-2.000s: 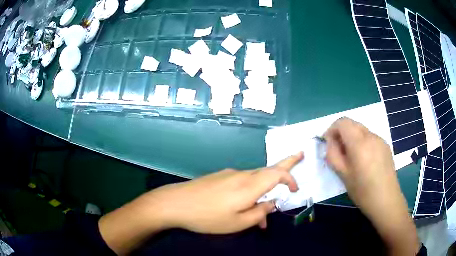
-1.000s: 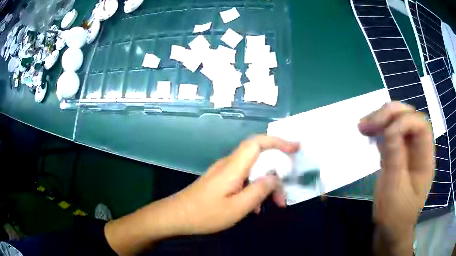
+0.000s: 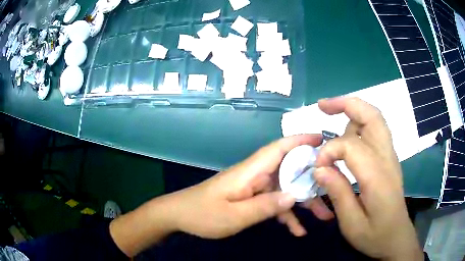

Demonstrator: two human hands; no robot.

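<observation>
My left hand [image 3: 250, 188] holds a round white housing [image 3: 297, 171] by its edge, over the front edge of the bench. My right hand [image 3: 357, 173] is at the housing's right side, with thumb and fingertips closed together against its inside. A thin dark line, perhaps a wire, shows inside the housing by those fingertips. A small dark and silver piece [image 3: 329, 135] sticks out above the housing between the hands. Whether my right fingertips pinch anything is hidden.
White liner squares [image 3: 232, 61] lie heaped on a clear blister tray [image 3: 122, 97]. A white backing sheet [image 3: 306, 120] lies behind my hands. Black pad strips [image 3: 408, 61] are at the right. White housings [image 3: 72, 80] and a pile of unfinished units [image 3: 33, 56] are at the left.
My right hand has come back left from the black strips to the housing. My left hand has moved slightly right with the housing, whose face now shows more fully.
</observation>
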